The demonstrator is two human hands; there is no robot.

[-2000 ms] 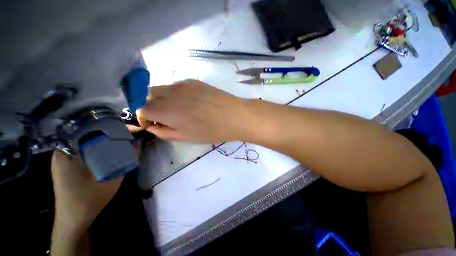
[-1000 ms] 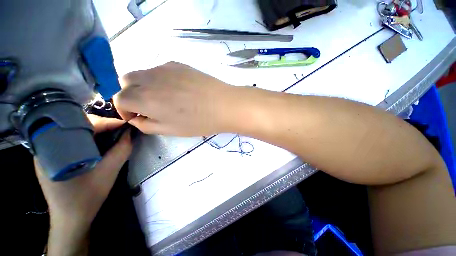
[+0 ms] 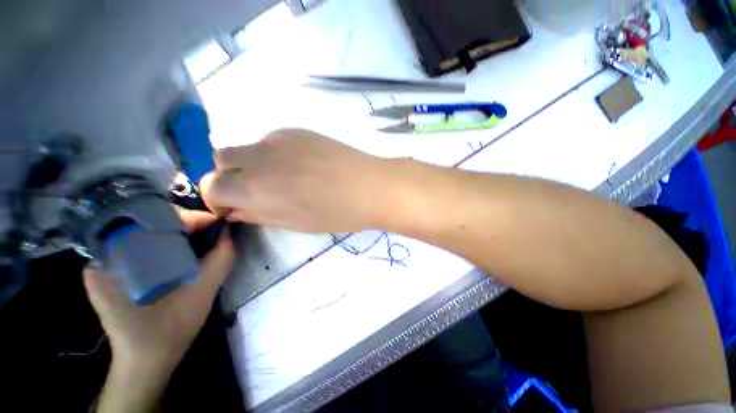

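Observation:
The black fabric (image 3: pixel 48 323) hangs over the left side and the near table edge. My left hand (image 3: pixel 165 310) is under the sewing machine head (image 3: pixel 89 89), its thumb and finger pinching the fabric near the needle area. My right hand (image 3: pixel 282 181) comes from the right, fingertips close beside my left fingertips, also pinching the fabric edge. A blue part (image 3: pixel 190 141) of the head stands just above my right fingertips. The ribbed grey knob (image 3: pixel 153 262) partly hides my left hand. The needle and presser foot are mostly hidden.
Tweezers (image 3: pixel 387 84) and blue-green thread snips (image 3: pixel 444 117) lie beyond my right forearm. Behind them is a dark case (image 3: pixel 464 32). A shiny key cluster (image 3: pixel 633 48) and a brown square tag (image 3: pixel 619 100) lie at right. Loose threads (image 3: pixel 375 246) lie near the ruler-marked edge (image 3: pixel 387 339); a blue bin (image 3: pixel 694 202) stands beyond.
The camera view has shifted and tilted. My left thumb, hidden behind the knob two seconds ago, now shows beside my right fingertips. Both hands remain by the needle area.

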